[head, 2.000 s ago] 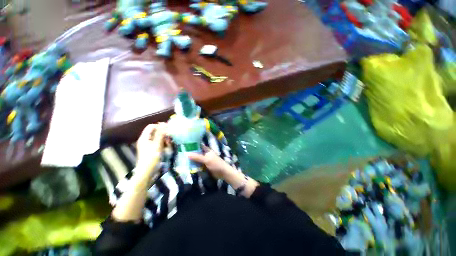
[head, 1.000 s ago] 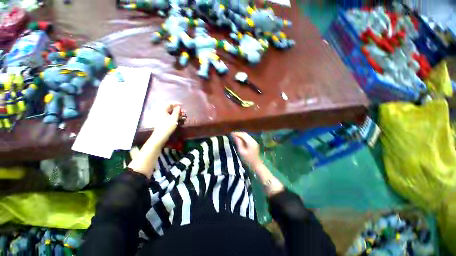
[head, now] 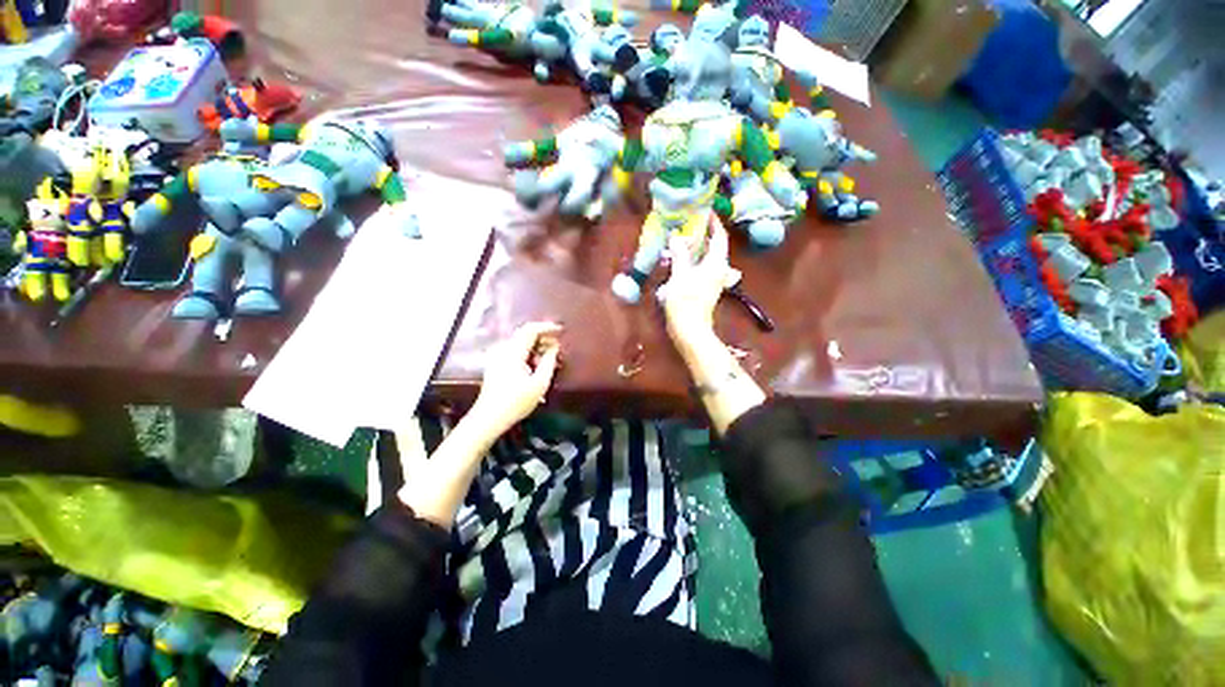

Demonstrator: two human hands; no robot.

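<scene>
A grey-blue stuffed doll (head: 689,150) with green sleeves and yellow bands is over the brown table, in front of other dolls. My right hand (head: 699,285) is closed around its lower leg area; one foot hangs to the left of the hand. My left hand (head: 521,373) is at the table's front edge with curled fingers. A small dark spot shows at its fingertips, but I cannot tell whether it holds something. A dark handle (head: 752,309) sticks out right of my right hand; its other end is hidden.
More grey-green dolls (head: 578,159) lie behind. White paper (head: 383,315) lies left of my left hand, beside two dolls (head: 282,188) and small yellow dolls (head: 97,215). A blue crate (head: 1061,315) with grey and red pieces and a yellow sack (head: 1128,517) are at right.
The doll held over my lap two seconds ago is gone from there. My right hand has moved from the lap up onto the table and taken hold of a doll. My left hand has shifted slightly right.
</scene>
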